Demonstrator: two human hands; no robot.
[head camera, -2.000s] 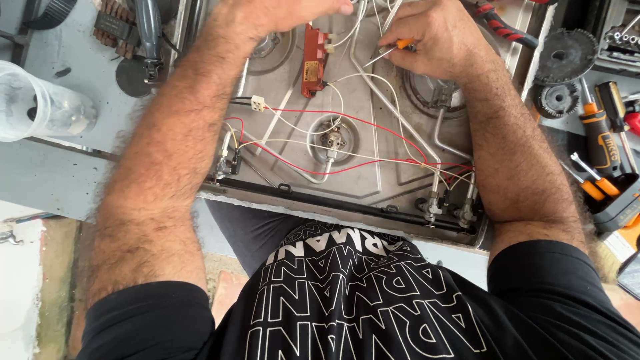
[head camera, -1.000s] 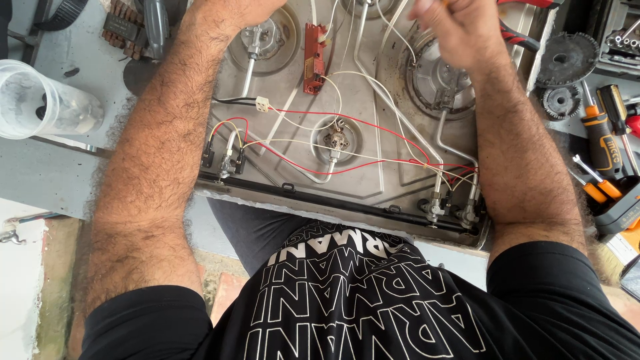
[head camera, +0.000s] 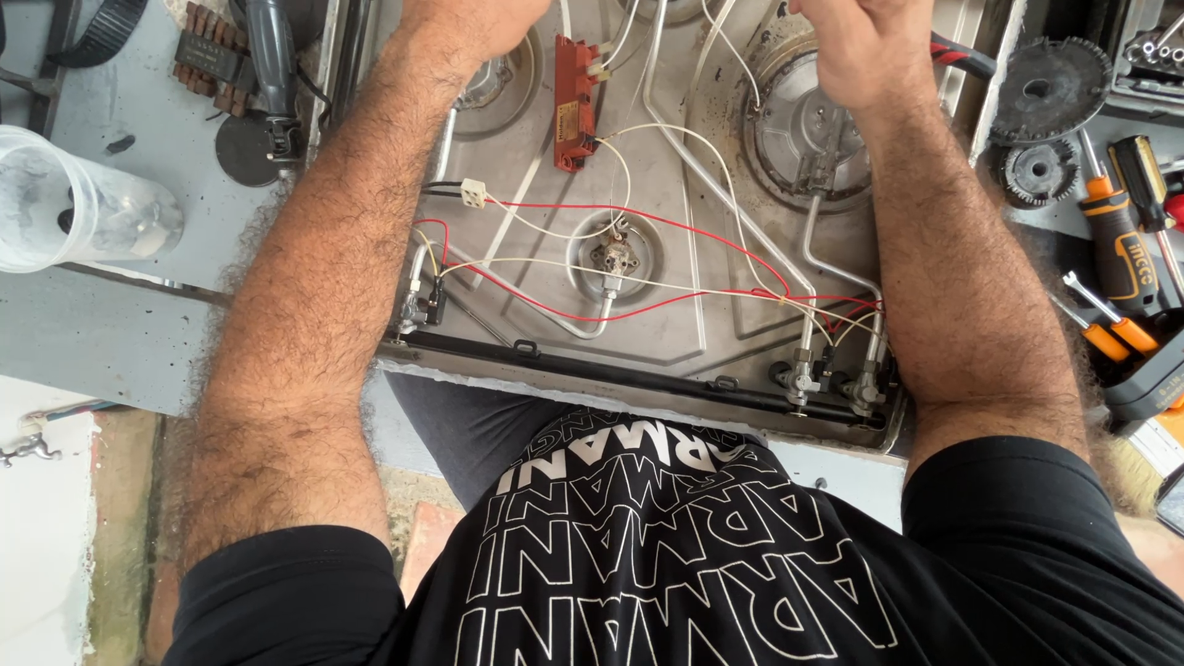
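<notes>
An overturned gas cooktop (head camera: 647, 342) lies before me with its underside exposed. My left hand (head camera: 490, 23) is over its far left part, near a round burner; its fingers are cut off by the top edge. At the upper right, my right hand (head camera: 869, 46) is above a large burner base (head camera: 800, 139), its fingertips partly out of frame. Whether either hand holds anything is hidden. Between them sits a red ignition module (head camera: 573, 106) with white wires. A white terminal block (head camera: 473, 192) joins black, red and white wires. A small burner fitting (head camera: 613, 259) is at the centre, and a black gas pipe (head camera: 629, 375) crosses the near edge.
A clear plastic cup (head camera: 83, 199) lies tilted at left, near a dark grey tool (head camera: 270, 65). At right are toothed burner rings (head camera: 1050, 88), an orange-and-grey screwdriver (head camera: 1119, 240), orange-handled tools (head camera: 1105, 319), a red-and-black handle (head camera: 962, 57) and a socket set (head camera: 1152, 55).
My right hand has moved up and right from the middle wires. The orange-handled screwdriver seen in it two seconds ago is out of sight. The red module has shifted slightly.
</notes>
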